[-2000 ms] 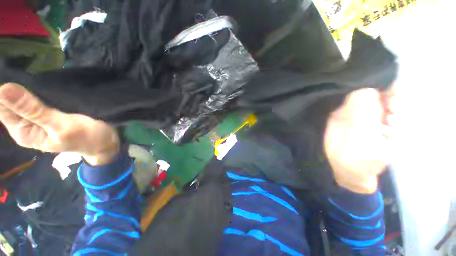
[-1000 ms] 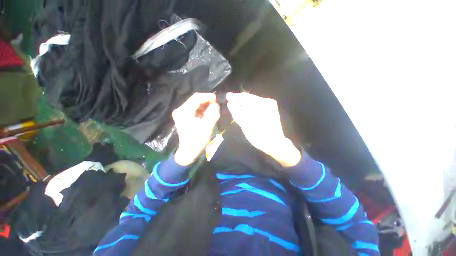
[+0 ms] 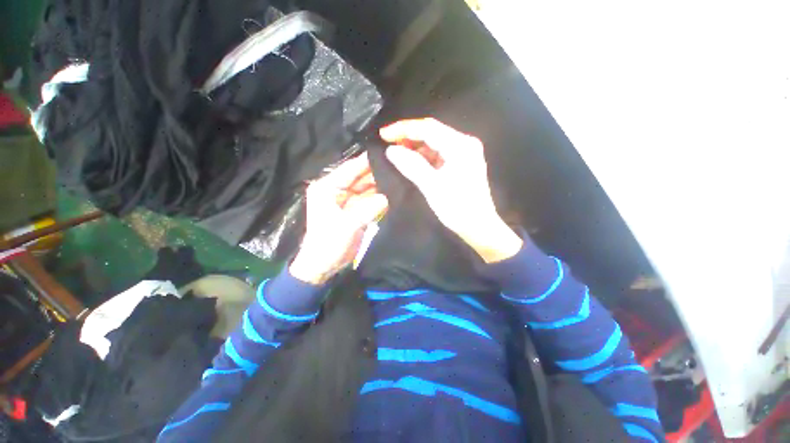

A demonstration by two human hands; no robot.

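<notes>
A black garment piece (image 3: 416,229) hangs between my hands above my lap. My right hand (image 3: 446,177) pinches its upper edge between thumb and fingers. My left hand (image 3: 333,221) is at its left edge with fingers bent around the cloth; its exact grip is partly hidden. The cloth is hard to tell from the dark surface behind it. A small white tag or scrap (image 3: 365,246) shows beside my left hand.
A large black bundle (image 3: 130,112) with pale tie strips lies at upper left on shiny black plastic (image 3: 346,91). The white table (image 3: 641,138) fills the right. More black cloth (image 3: 160,368) lies at lower left, over the green floor (image 3: 208,255).
My hands came together from wide apart, with the long black cloth no longer stretched between them. Since one second ago my right hand has risen slightly and my left hand has turned its fingers inward.
</notes>
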